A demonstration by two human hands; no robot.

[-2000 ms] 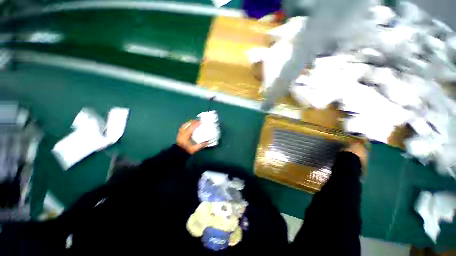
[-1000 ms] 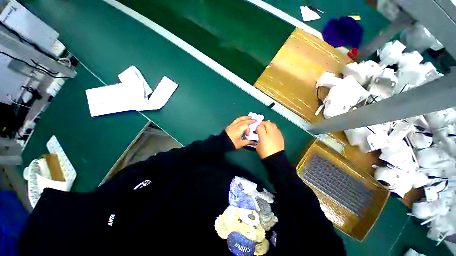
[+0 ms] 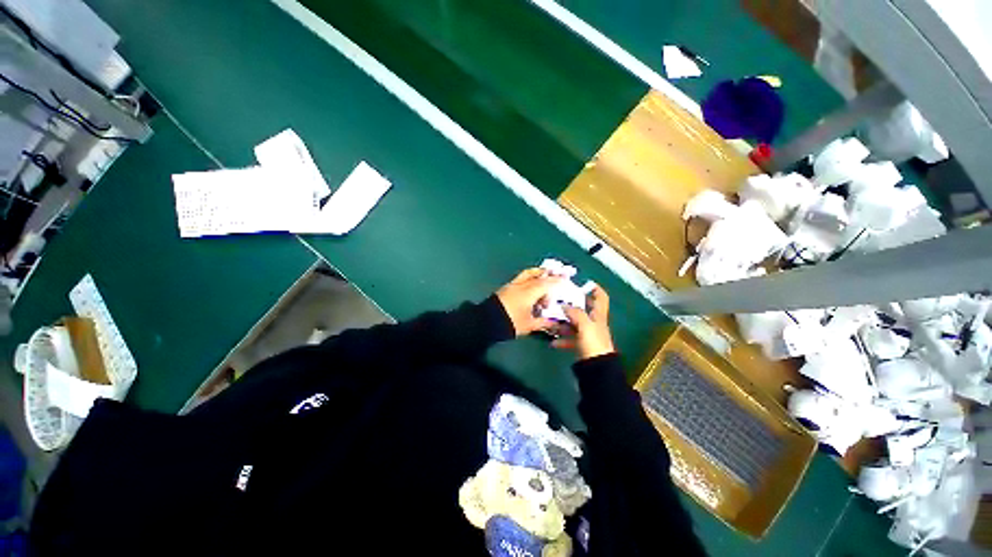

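Note:
A small white plastic unit (image 3: 563,296) is held between both hands in front of my body, over the green bench. My left hand (image 3: 525,301) grips it from the left. My right hand (image 3: 591,323) has its fingers on its right and lower side. The fingers hide much of the unit, and I cannot tell whether a small part is between them. The shallow brown parts box (image 3: 789,484) lies right of my right forearm, with close rows of small dark grey parts (image 3: 713,419) inside.
White units (image 3: 887,375) are heaped at the right, under a grey metal beam (image 3: 848,274). Flattened cardboard (image 3: 653,174) spans the conveyor belt (image 3: 462,82). Folded label sheets (image 3: 245,201) lie left on the bench. A label roll (image 3: 49,397) is at far left.
My right hand has come from the parts box to the unit in my left hand. Since then the fingers have shifted on the unit and more of its white body shows.

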